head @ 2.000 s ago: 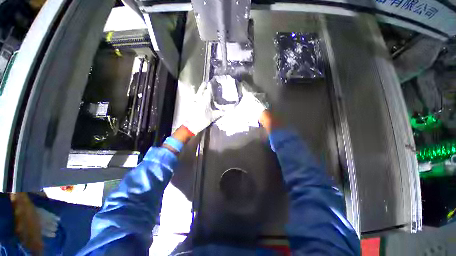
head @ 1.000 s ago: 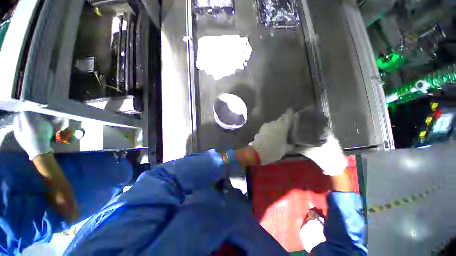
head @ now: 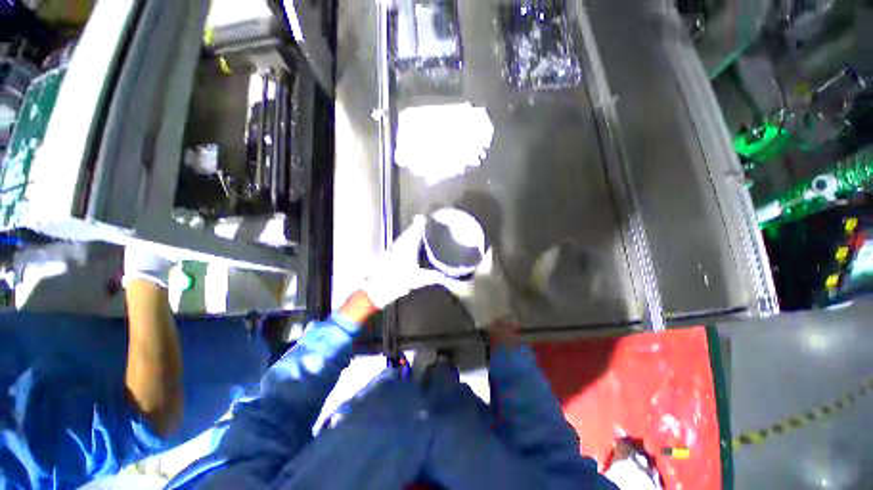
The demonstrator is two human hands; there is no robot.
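Observation:
A round cup-like part (head: 454, 243) with a pale rim and a dark and white inside stands at the near end of the grey metal machine table (head: 536, 191). My left hand (head: 400, 271), in a white glove, is on its left side. My right hand (head: 486, 287), also gloved and a little blurred, is at its lower right side. Both hands hold the cup between them. A crumpled white cloth or patch (head: 442, 140) lies beyond the cup. A dim round grey thing (head: 565, 272) is on the table to the right.
Two shiny wrapped or metallic blocks (head: 427, 38) (head: 541, 48) are at the table's far end. The red bench top (head: 641, 383) is at the lower right. Another person's bare forearm and gloved hand (head: 151, 263) are at the left, below the machine frame.
Both hands have moved left from a round grey part near the red bench to the cup. That part now stands released on the table. The view has shifted slightly.

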